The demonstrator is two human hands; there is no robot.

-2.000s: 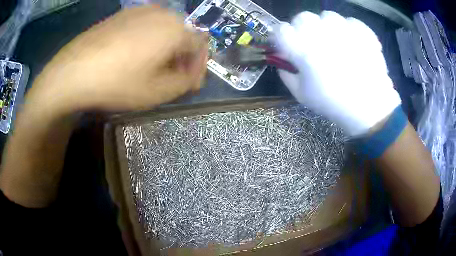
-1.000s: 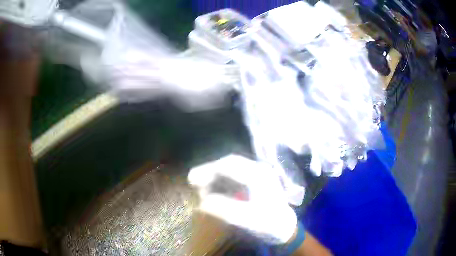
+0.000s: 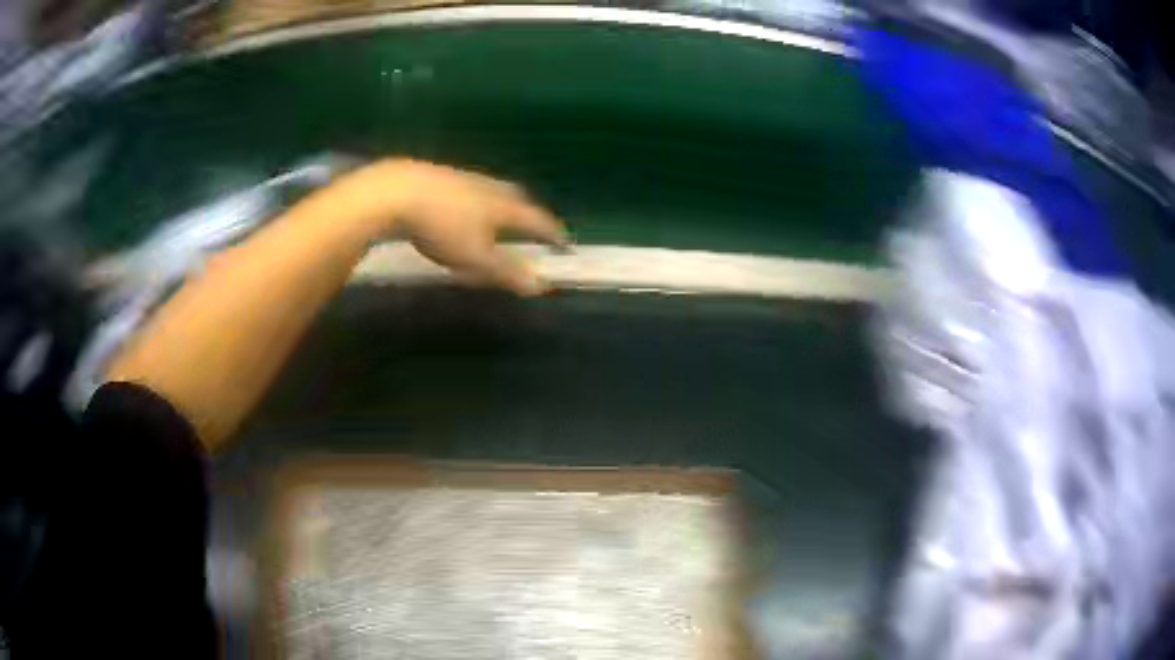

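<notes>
My left hand (image 3: 470, 230) is bare and reaches over the pale edge rail (image 3: 722, 272) of the belt, thumb and fingers apart, holding nothing. The frame is blurred. My right hand is not in view. The shallow cardboard box (image 3: 515, 477) lies directly before me, cut off by the lower edge, with a silvery mass of clipped leads (image 3: 490, 580) inside. The cutters are not in view.
The green conveyor belt (image 3: 644, 142) runs across behind the rail. Bagged white units (image 3: 1031, 426) are heaped at the right. A blue sheet (image 3: 992, 142) lies at the upper right. Clear plastic bags (image 3: 219, 226) lie at the left, partly behind my left arm.
The view has swung back from the right-hand stack. The white bagged item moving past at upper left is no longer before me. My gloved right hand has left the picture; my left hand now shows open.
</notes>
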